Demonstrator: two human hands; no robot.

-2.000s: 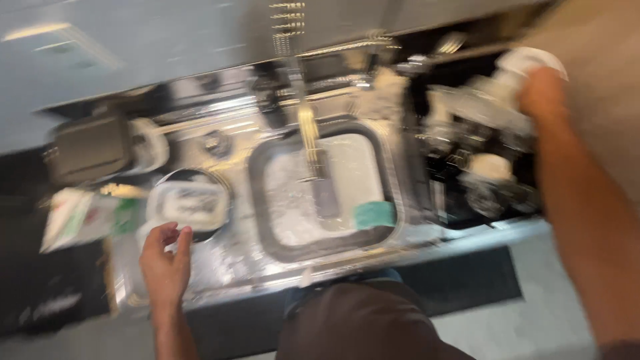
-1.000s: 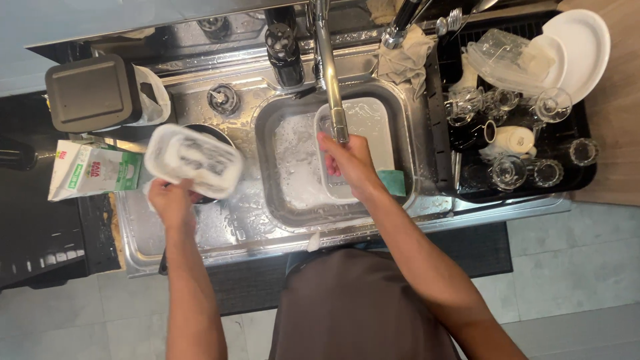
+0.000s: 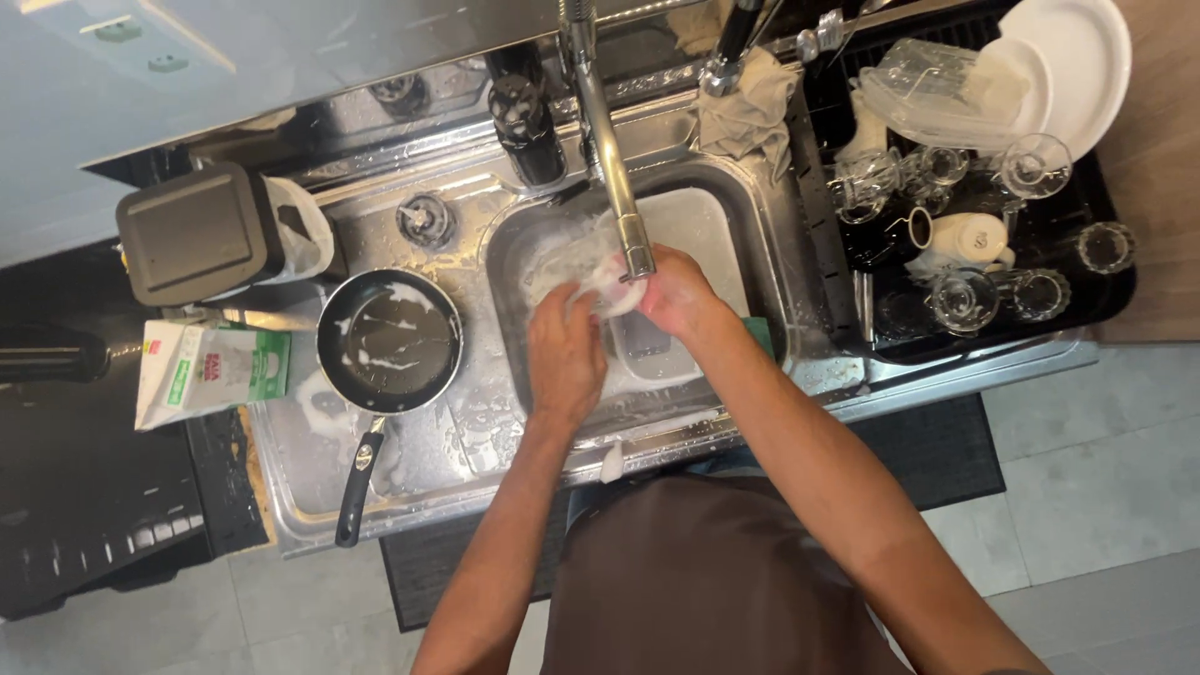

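Both my hands are over the steel sink basin (image 3: 511, 309), under the spout of the tap (image 3: 626, 202). Between them is a clear, wet plastic container or lid (image 3: 586, 262), blurred. My left hand (image 3: 567, 361) touches its near edge with bent fingers. My right hand (image 3: 677, 291) grips its right side close to the spout's tip. A whitish rectangular tub (image 3: 698, 225) lies in the basin beneath, and a green sponge (image 3: 757, 335) shows at the basin's right edge, partly behind my right forearm. A soapy black frying pan (image 3: 389, 342) rests on the drainboard to the left.
A black dish rack (image 3: 1050, 323) at right holds glasses, cups, a white plate (image 3: 1092, 70) and clear containers. A beige cloth (image 3: 747, 112) lies behind the basin. At left stand a lidded grey bin (image 3: 197, 234) and a carton (image 3: 211, 368); a sink strainer (image 3: 427, 220) sits behind the pan.
The whitish container that my left hand held above the frying pan a second ago is no longer there, and the pan shows fully. My left hand has moved right into the basin; my right hand has left the tap's spout.
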